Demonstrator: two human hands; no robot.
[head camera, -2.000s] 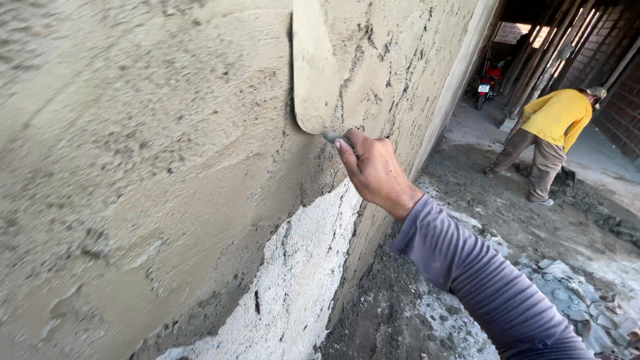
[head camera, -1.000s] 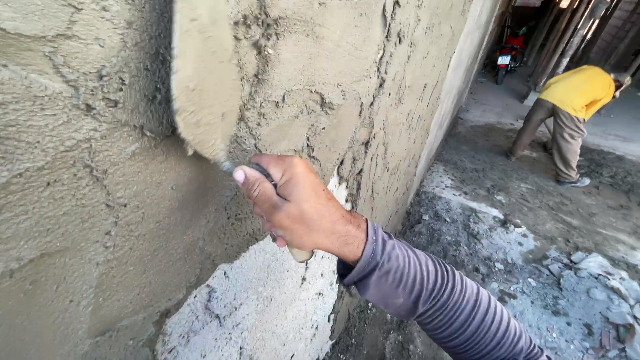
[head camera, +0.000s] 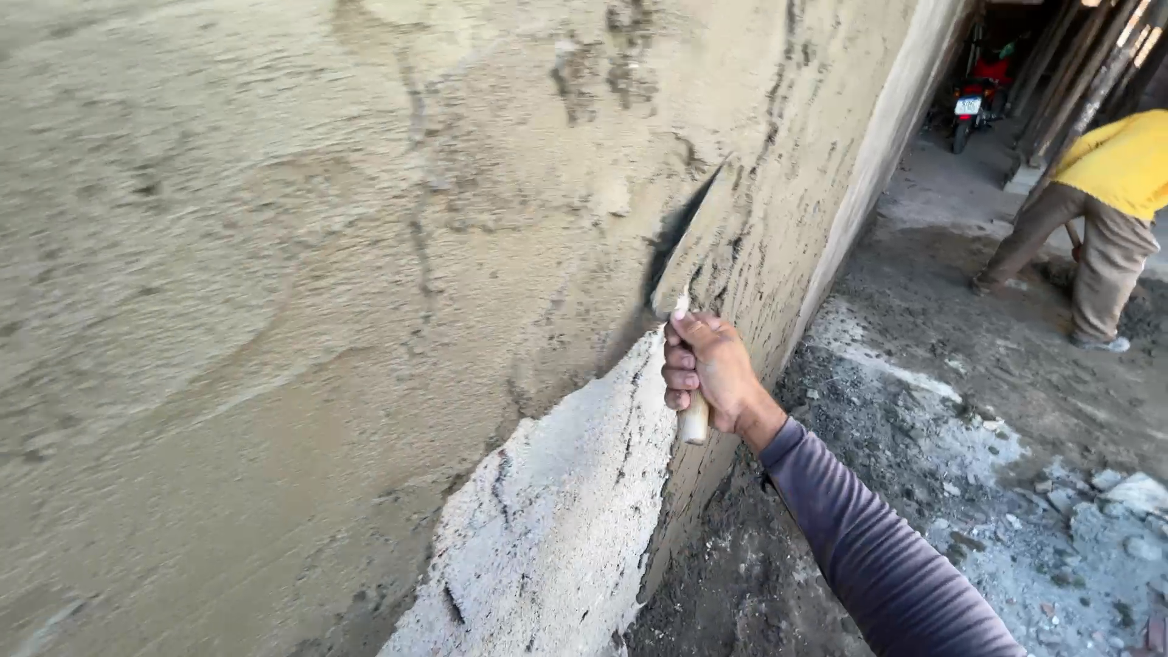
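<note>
Around the handle of a mason's trowel (head camera: 695, 233) my right hand (head camera: 714, 370) is closed, with the pale handle end showing below my fingers. The blade points up, tilted to the right, and lies at or close against wet mortar (head camera: 493, 210) spread over the wall, a dark shadow along its left edge. Below and left of my hand is a whitish, rough patch of wall (head camera: 557, 511) without this mortar. Several ridges and cracks run through the mortar above and right of the blade. My left hand is out of view.
A person in a yellow shirt (head camera: 1118, 169) bends over at the right. Broken rubble (head camera: 1086, 529) and loose mortar (head camera: 748, 566) cover the ground along the wall's foot. Farther back stand a red motorcycle (head camera: 975, 100) and leaning wooden poles (head camera: 1086, 78).
My right hand, still holding the trowel, has moved right along the wall since a second ago. The blade was broad side to view then and now appears narrow and tilted.
</note>
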